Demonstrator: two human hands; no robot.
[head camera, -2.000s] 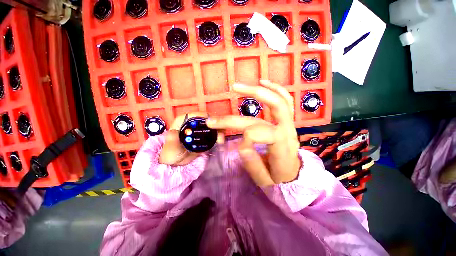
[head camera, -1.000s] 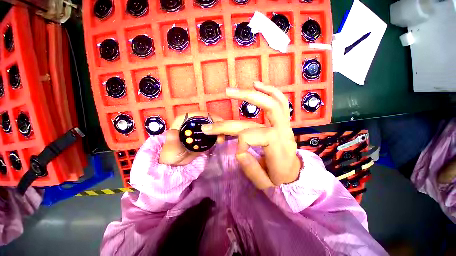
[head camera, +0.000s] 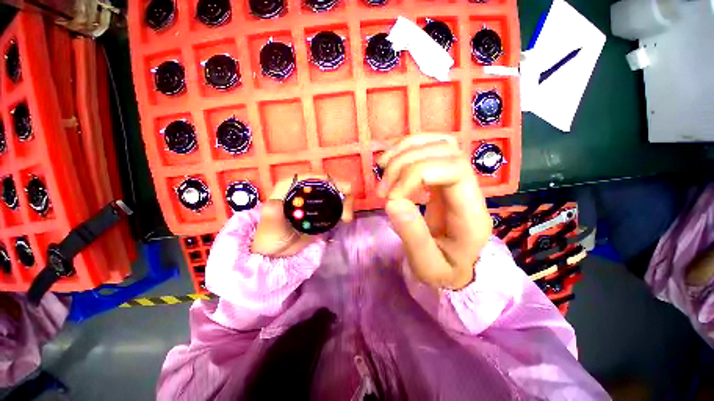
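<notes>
My left hand (head camera: 275, 229) holds a round smartwatch body (head camera: 313, 207) over the front edge of the foam tray, display up, lit with small coloured icons in a list. My right hand (head camera: 438, 207) is raised to the right of it, fingers curled and slightly blurred, not touching the watch; nothing shows in it. The red-orange foam tray (head camera: 308, 90) holds several dark watch bodies in square pockets; several middle pockets are empty. My right hand partly hides a watch body in the front row. A crumpled white cloth (head camera: 423, 52) lies over the tray's upper right.
Stacked red-orange trays (head camera: 86, 157) stand at left, with a strapped watch (head camera: 69, 249) at their edge. Right of the tray lie a paper sheet (head camera: 567, 86) and pen (head camera: 559, 66); a white box (head camera: 681, 94) is beyond. A lower tray (head camera: 501, 217) shows below the bench. Other people's pink sleeves show at both sides.
My right hand has drawn back to the right from the display, its fingers now curled. The coloured icons on the display have changed. My left hand still holds the watch body.
</notes>
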